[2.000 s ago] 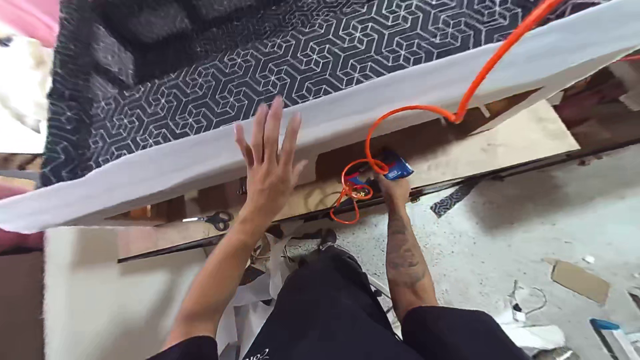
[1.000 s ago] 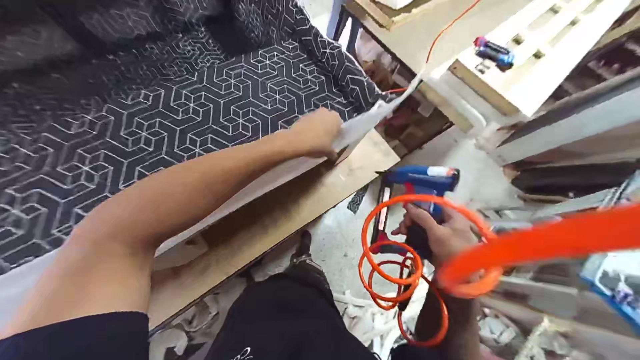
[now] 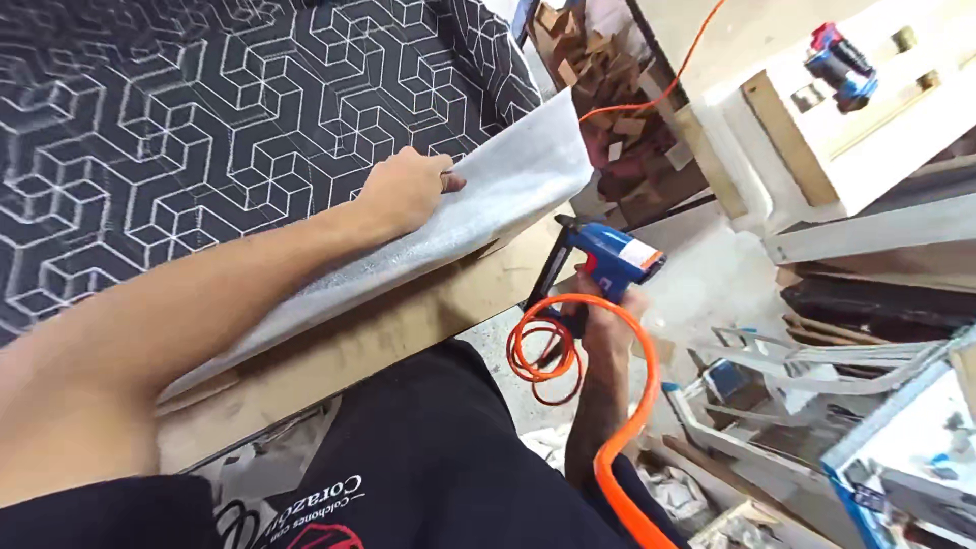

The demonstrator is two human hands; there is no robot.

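My left hand [image 3: 408, 187] grips the upper edge of a white fabric strip [image 3: 518, 164] that runs along the front of a piece of upholstered furniture. Dark fabric with a white geometric pattern [image 3: 267, 137] covers the furniture behind the strip. In my right hand [image 3: 606, 313] is a blue pneumatic staple gun [image 3: 610, 248], held at the right end of the strip, apart from it. A coiled orange air hose [image 3: 648, 366] hangs around the gun and my right wrist. Below the strip lies a flat wooden board [image 3: 412, 320].
A second blue and red tool [image 3: 842, 69] rests on a pale wooden piece [image 3: 793, 137] at the upper right. A bin of wood scraps [image 3: 610, 84] stands beyond the strip's end. Frames and loose material [image 3: 808, 366] crowd the right side. An orange hose crosses behind.
The view has swung toward the furniture's right end. My left hand, spread over the strip at first, has taken hold of its edge. The staple gun has stayed in my right hand.
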